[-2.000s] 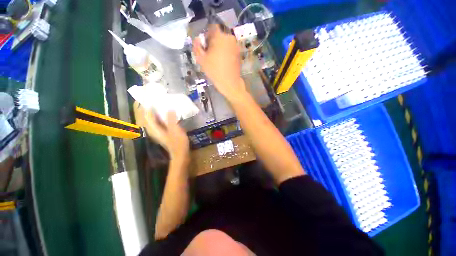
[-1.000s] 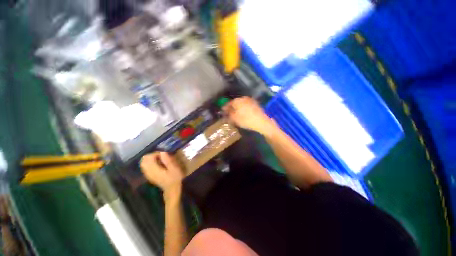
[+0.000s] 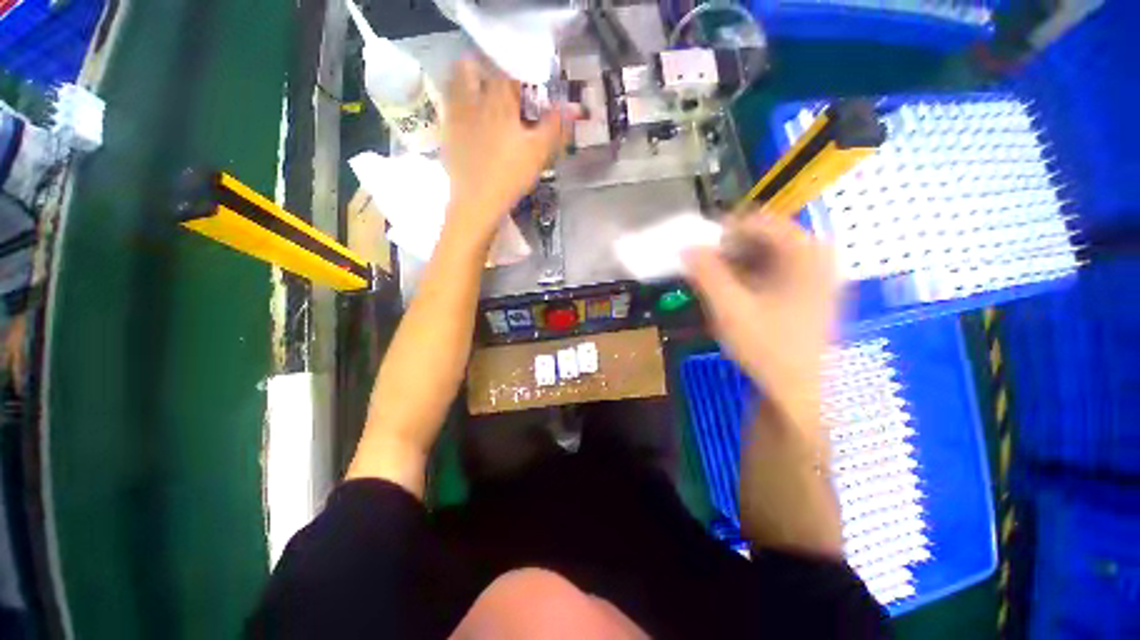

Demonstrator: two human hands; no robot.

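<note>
My left hand [image 3: 494, 150] is over the left part of the press fixture [image 3: 625, 106], fingers spread around a small part between thumb and fingers; whether it grips this part is unclear. My right hand [image 3: 775, 294] is blurred, at the right front corner of the machine table, fingers closed on a flat white piece [image 3: 669, 244] held over the grey plate. The blur hides its exact shape. Three small white inserts [image 3: 566, 363] lie side by side on the brown ledge [image 3: 625, 365], with tiny bits around them.
A white cloth [image 3: 413, 200] and a squeeze bottle [image 3: 394, 78] are left of the fixture. Yellow-black posts [image 3: 281, 238] flank the table. The front panel has a red stop [image 3: 560, 316] and green button [image 3: 675, 300]. Blue trays [image 3: 956, 438] of white parts stand right; a green conveyor [image 3: 169, 375] runs left.
Both hands have left the ends of the front panel. My left hand has moved forward to the fixture. My right hand has moved right and now holds a white piece. The view has turned.
</note>
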